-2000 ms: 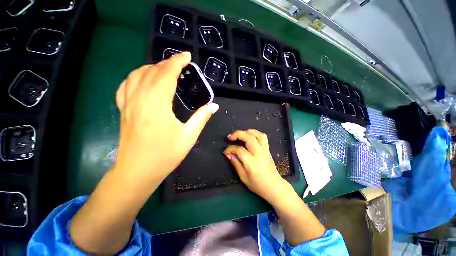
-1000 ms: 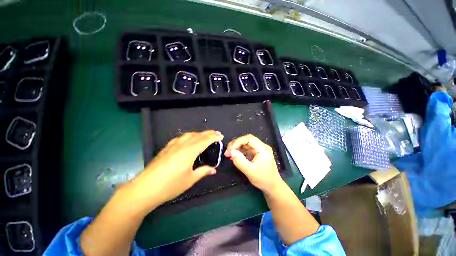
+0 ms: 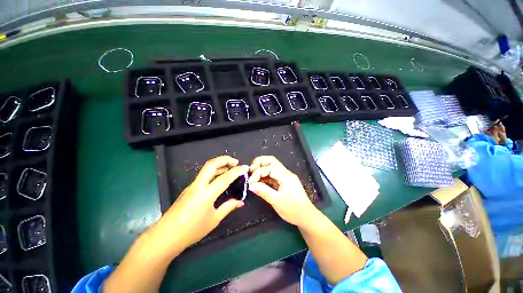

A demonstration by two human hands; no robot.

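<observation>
My left hand [image 3: 200, 197] holds a smartwatch case [image 3: 234, 190] on edge over the black work tray [image 3: 198, 151]. The case has a dark face and a bright silver rim, partly hidden by my fingers. My right hand [image 3: 278, 189] is at the rim, with thumb and fingertips pinched together against or very near it. Whether a tiny part is between those fingertips cannot be made out. Tiny gold-brown parts [image 3: 312, 191] lie scattered along the tray's right and lower edges.
Black foam trays [image 3: 221, 129] with watch cases stand behind the work tray and at far left. White paper [image 3: 350, 180], blister sheets [image 3: 370, 144] and a plastic bag lie to the right. A cardboard box [image 3: 421, 246] is at lower right. Another person's blue sleeve [image 3: 496, 177] shows at far right.
The case went from raised over the foam tray down to the work tray. My right hand rose from the tray surface to the case's rim. The view has tilted up.
</observation>
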